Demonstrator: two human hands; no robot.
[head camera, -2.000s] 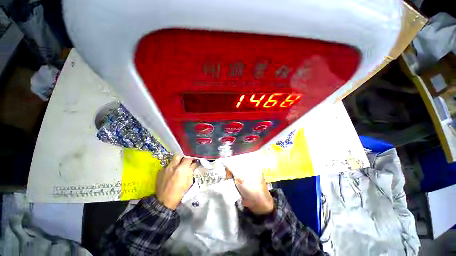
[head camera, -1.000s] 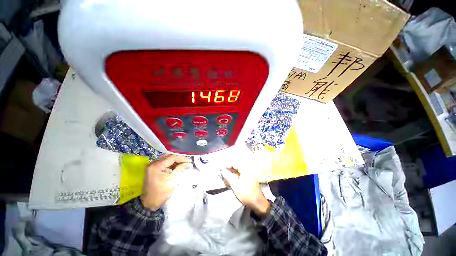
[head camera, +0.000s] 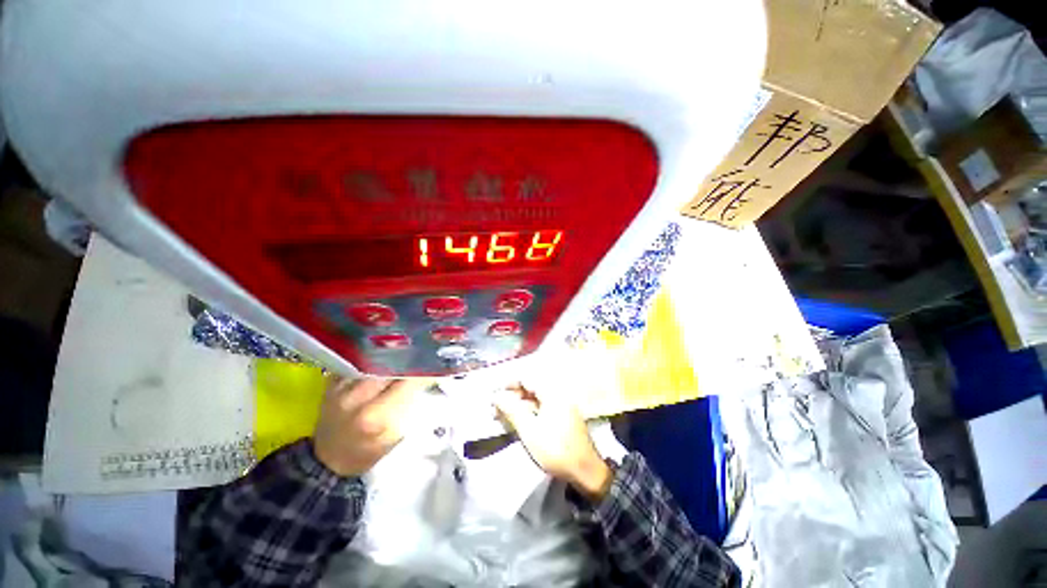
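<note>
The pale garment (head camera: 465, 528) fills my lap and reaches up to the front edge under the machine head. Two small dark round spots, like buttons, show on it between my hands. My left hand (head camera: 365, 425) grips its left side, with fingers bent close under the head and fingertips partly hidden. My right hand (head camera: 555, 434) holds its right side near the edge, thumb and index finger close together. The white button attaching machine (head camera: 379, 57) hangs over the work and hides the dies. Its red control panel (head camera: 390, 172) has a lit counter display (head camera: 488, 249).
Shiny silver-blue small parts lie left (head camera: 235, 335) and right (head camera: 631, 299) of the head. Yellow sheets (head camera: 287, 404) lie at the table's front. A ruler scale (head camera: 172, 462) is at front left. A garment pile (head camera: 827, 459) is at right, a cardboard carton (head camera: 792, 144) behind right.
The machine head looks larger and nearer as the view shifts. My left hand is slightly lower relative to the table. The dark spots on the cloth now show lower, between my hands.
</note>
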